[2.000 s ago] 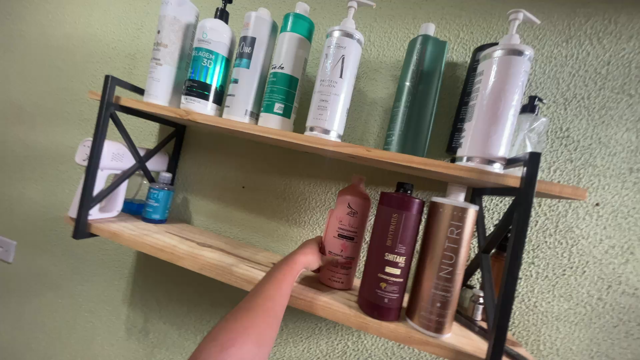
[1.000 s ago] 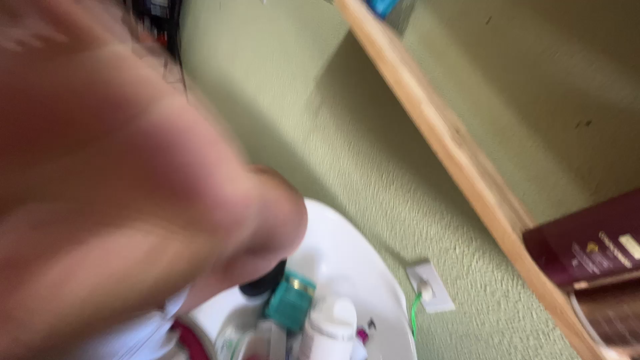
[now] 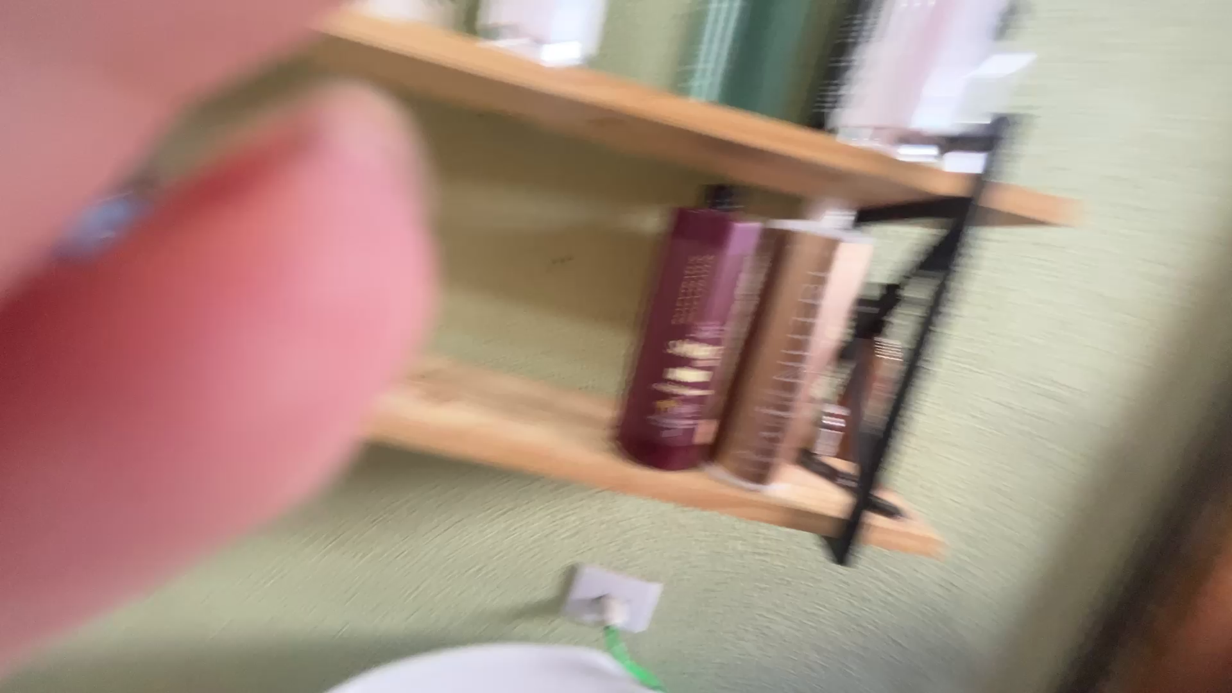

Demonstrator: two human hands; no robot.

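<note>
Very close to the camera, strongly blurred fingers fill the left side; they look like part of my left hand point(image 3: 241, 356). Whether they hold anything cannot be made out. A small bluish thing point(image 3: 104, 223) shows between them, too blurred to name. To the right of the fingers, a maroon bottle point(image 3: 688, 337) with a black top stands on the lower wooden shelf point(image 3: 500, 414). Close beside it is a copper-brown bottle point(image 3: 784, 356) with a pale top. My right hand is not in view.
The upper wooden shelf point(image 3: 616, 111) bears a green bottle point(image 3: 751, 48), a pale bottle point(image 3: 914, 67) and others. A black metal bracket point(image 3: 914, 375) supports the right end. Below are a wall socket point(image 3: 611, 602), a green cable point(image 3: 630, 664) and a rounded white surface point(image 3: 481, 669).
The pink bottle, gripped on the lower shelf two seconds ago, is gone from its place left of the maroon one. The view has swung down to a white surface and back up to the shelves.
</note>
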